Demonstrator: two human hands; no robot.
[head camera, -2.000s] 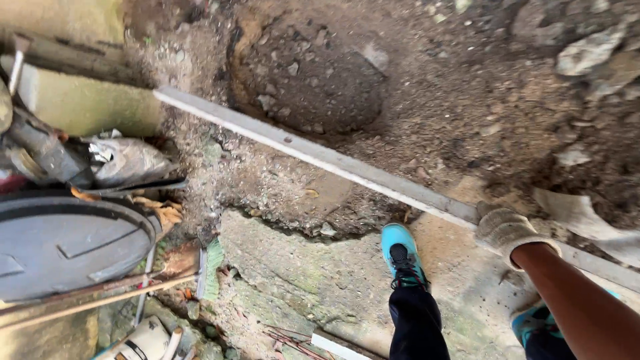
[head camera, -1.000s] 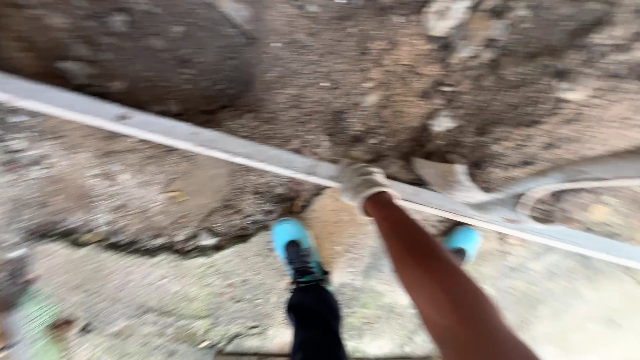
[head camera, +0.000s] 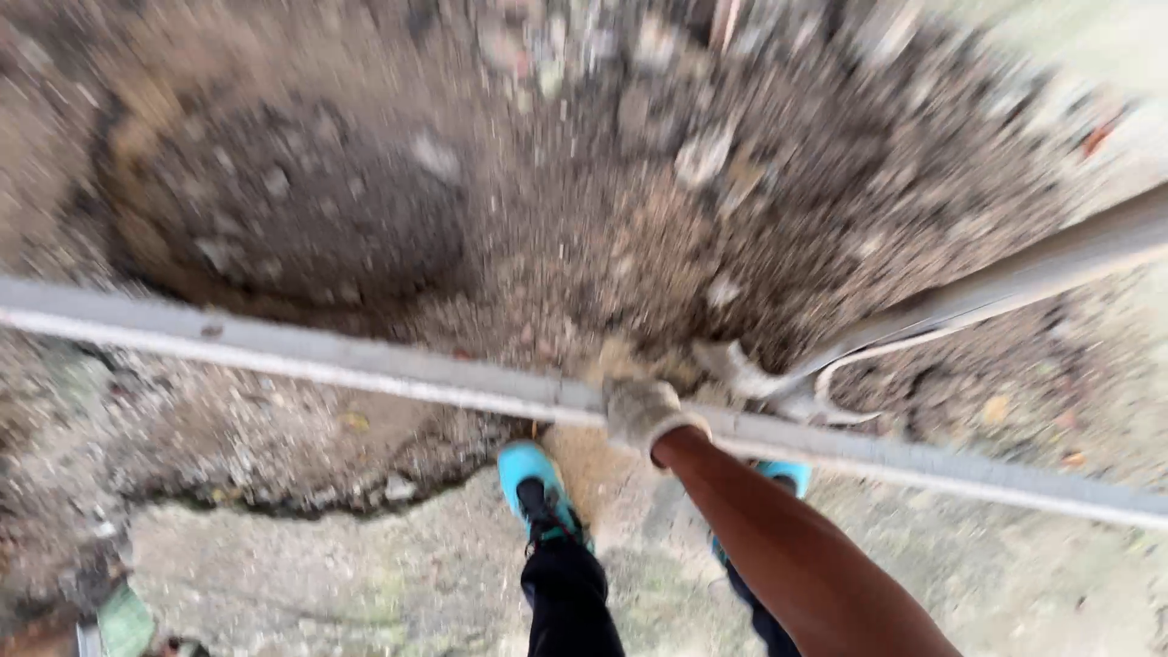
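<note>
A long, straight, pale grey bar (head camera: 365, 365), its material unclear, crosses the whole head view, sloping down from the left edge to the right edge. My right hand (head camera: 650, 415), in a whitish work glove, is closed around it near the middle, above my turquoise shoes (head camera: 538, 484). Both ends of the bar lie outside the picture. My left hand does not show. Just right of the glove, partly behind the bar, is the torn, curled end of a pale pipe or tube (head camera: 985, 283).
A rounded hollow (head camera: 319, 201) filled with dark soil and stones lies at the upper left. Broken concrete slab (head camera: 301, 566) with a cracked edge runs under my feet. Loose rubble (head camera: 703, 155) lies ahead, with a green piece (head camera: 125, 620) at the lower left.
The view has swung right, so the dark round tub and clutter at the left are out of sight. The bar stays in my right hand throughout. More of the torn pipe shows now.
</note>
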